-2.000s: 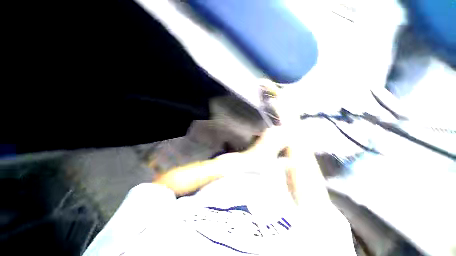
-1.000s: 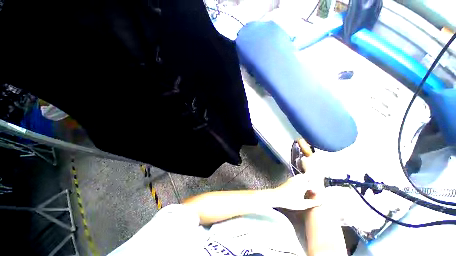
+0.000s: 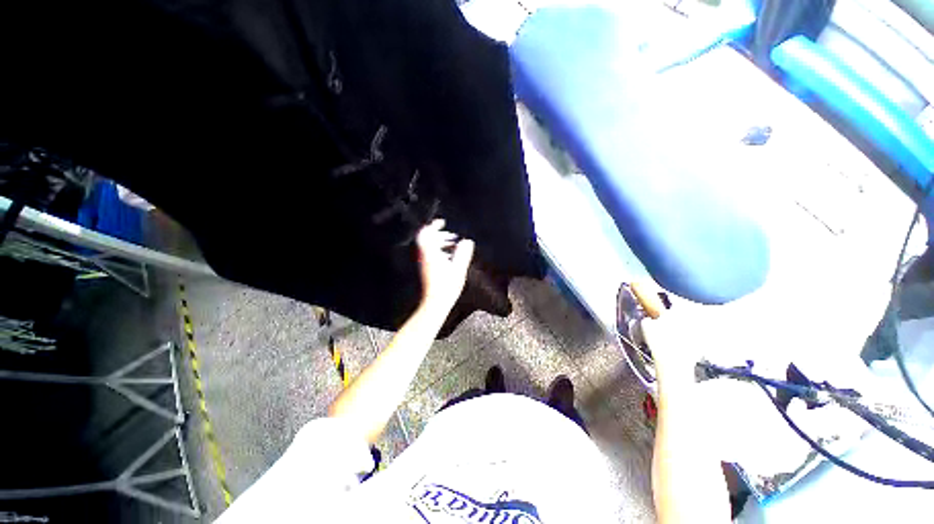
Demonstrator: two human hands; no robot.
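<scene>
A large black garment (image 3: 338, 133) hangs at the upper left, its lower corner above the floor. My left hand (image 3: 446, 261) is at the garment's lower front with its fingers bent against the cloth; whether they grip it cannot be told. My right hand (image 3: 664, 338) is closed on the tan handle of the steam iron (image 3: 633, 325), just below the rounded near end of the blue padded arm (image 3: 645, 164). The iron stands on edge at the white table's left side, partly hidden by my hand.
The white table (image 3: 809, 205) lies right of the pad, with bright blue bars (image 3: 855, 97) beyond. Dark hoses (image 3: 860, 409) trail right from the iron. A grey metal rail (image 3: 97, 237) with braced legs stands left, beside yellow-black floor tape (image 3: 202, 399). My shoes show below.
My left hand has moved from beside the right hand, up and left, to the black garment. My right hand stays at the iron, and the view has shifted slightly.
</scene>
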